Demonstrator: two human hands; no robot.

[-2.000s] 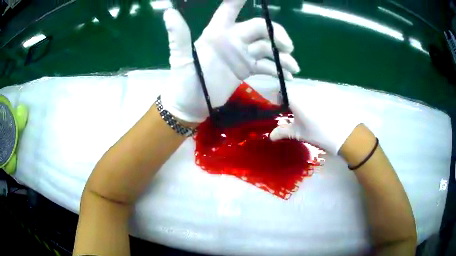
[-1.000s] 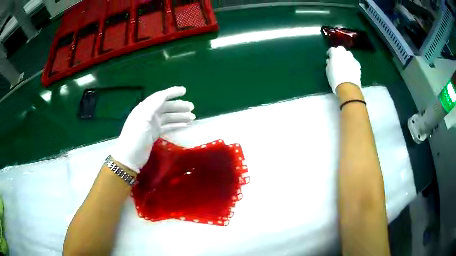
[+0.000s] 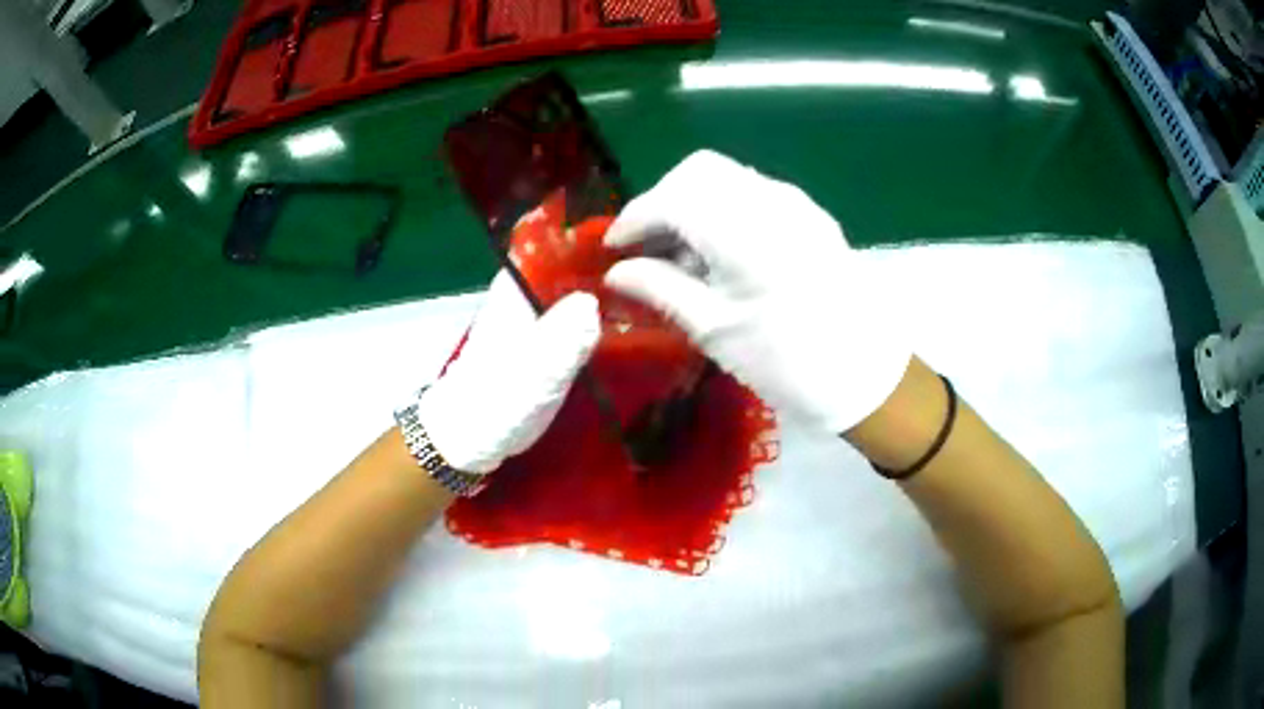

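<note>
My left hand (image 3: 506,381), in a white glove, holds a dark phone middle frame (image 3: 534,153) tilted above the film stack, with red-black film in its opening. My right hand (image 3: 776,291), also gloved, is at the frame's right side, its thumb and fingertips pinched at a bright red film piece (image 3: 562,256) that lies over the frame. The fingertips are blurred and partly hide the film. The dark red film stack (image 3: 596,499) lies on the white sheet beneath both hands.
A bare phone middle frame (image 3: 312,226) lies on the green surface (image 3: 970,166) at left. A red parts tray (image 3: 458,58) with black frames is at the far left. A lime-green fan (image 3: 14,533) is at the left edge, grey equipment (image 3: 1227,263) at right. The white sheet (image 3: 1026,319) spans the near side.
My right hand has come back from the far right to the middle. My left hand now holds a film-covered frame above the stack. The far-right spot no longer shows the dark frame.
</note>
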